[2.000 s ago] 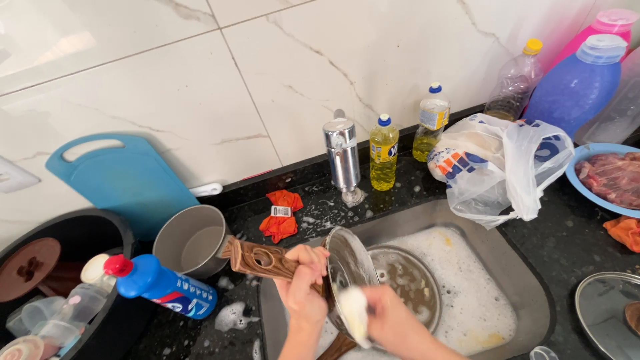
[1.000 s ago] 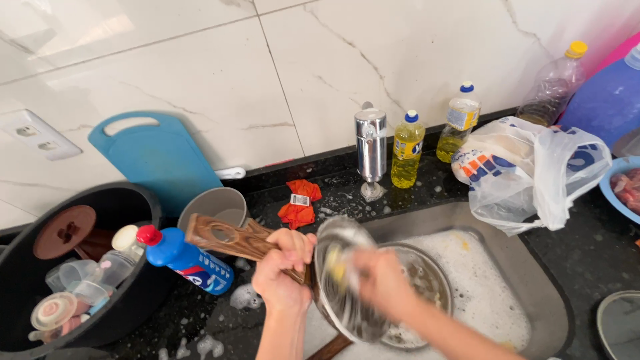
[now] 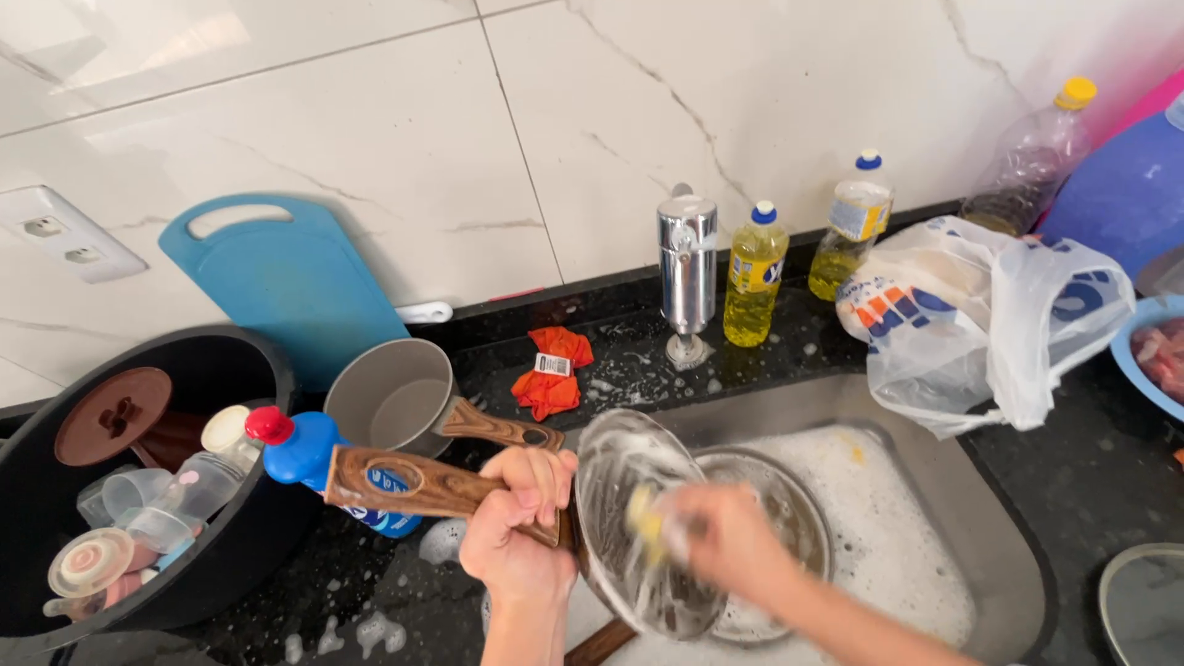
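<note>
My left hand grips the wood-patterned handle of a pan near where it joins the body, holding the pan tilted above the sink. Suds streak the pan's inside. A blurred yellowish sponge is in my right hand, against the pan's inner face. Behind the held pan, another round metal pan or lid lies in the foamy water. A further wooden handle shows below the pan.
On the left stand a black tub of plastic containers, a blue dish-soap bottle, a grey saucepan and a blue cutting board. Behind the sink are an orange cloth, a chrome faucet and yellow liquid bottles. A plastic bag overhangs the sink's right corner.
The held pan's inside faces more toward the camera than two seconds ago, and the sponge hand has moved across it. The view has swung left.
</note>
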